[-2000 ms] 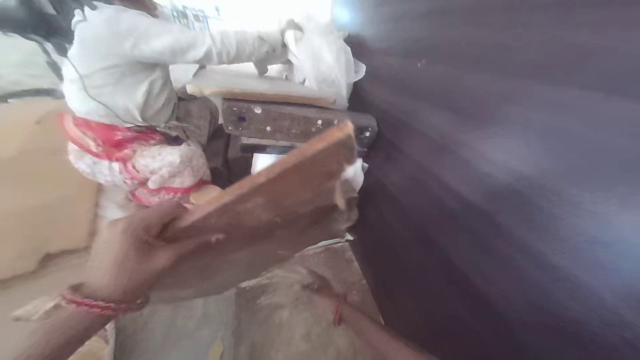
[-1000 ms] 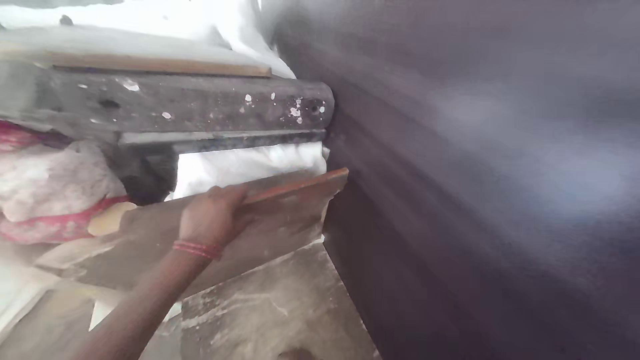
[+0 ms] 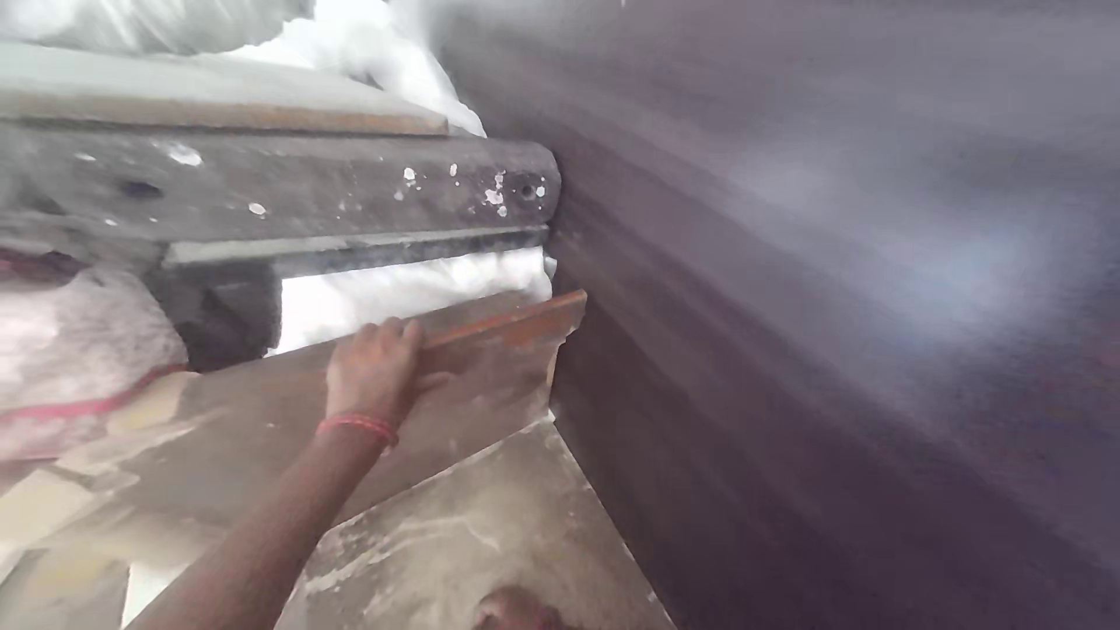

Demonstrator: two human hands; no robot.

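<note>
My left hand [image 3: 372,372], with a red thread bracelet at the wrist, grips the upper edge of a brown wooden board [image 3: 472,394]. The board stands tilted on its long side, its right end close to the dark wall-like panel [image 3: 787,350]. Beneath it lies a stained flat slab [image 3: 490,525]. Only a small blurred part of my right hand [image 3: 516,608] shows at the bottom edge, over the slab; its fingers cannot be made out. White sheeting [image 3: 394,293] lies just behind the board.
A dark, paint-spotted wooden beam [image 3: 332,188] crosses behind the board. Farther back lies a pale plank [image 3: 219,96], with white plastic [image 3: 385,61] beyond. At the left is a person's patterned, red-edged clothing [image 3: 70,350]. The dark panel bounds the whole right side.
The board, held up two seconds ago, has come down onto the slab near the dark panel. My right hand has dropped almost out of view. The view has moved closer to the beam.
</note>
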